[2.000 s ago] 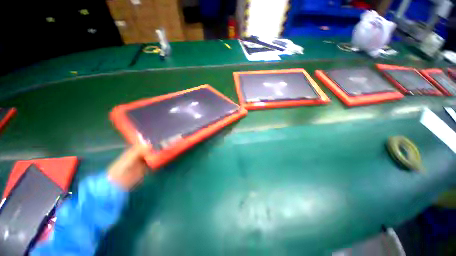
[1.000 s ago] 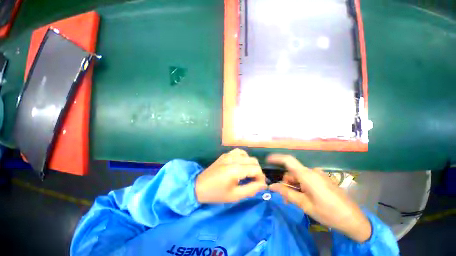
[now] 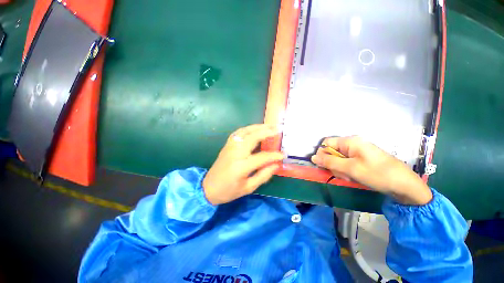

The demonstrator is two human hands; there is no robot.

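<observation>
A display panel (image 3: 353, 83) with a whitish, glaring face lies on a red-orange foam pad (image 3: 276, 94) in front of me. My left hand (image 3: 243, 163) is at the panel's near left corner, its fingertips on the edge. I cannot tell whether it holds the tape's end. My right hand (image 3: 365, 166) is over the panel's near edge and pinches black edge tape (image 3: 299, 160) and a bit of yellow liner (image 3: 334, 151). The tape runs along the near edge between my hands. A dark strand hangs below my right hand.
At the left, a dark grey panel (image 3: 47, 91) lies askew on another red-orange pad (image 3: 77, 143). A dark green scrap (image 3: 208, 76) is on the green bench (image 3: 166, 127). A whitish waste bucket (image 3: 367, 237) stands below the bench edge, partly behind my right sleeve.
Both hands have moved from in front of my smock up onto the panel's near edge. Tape now lies along that edge. The view has shifted, so the panel appears further right.
</observation>
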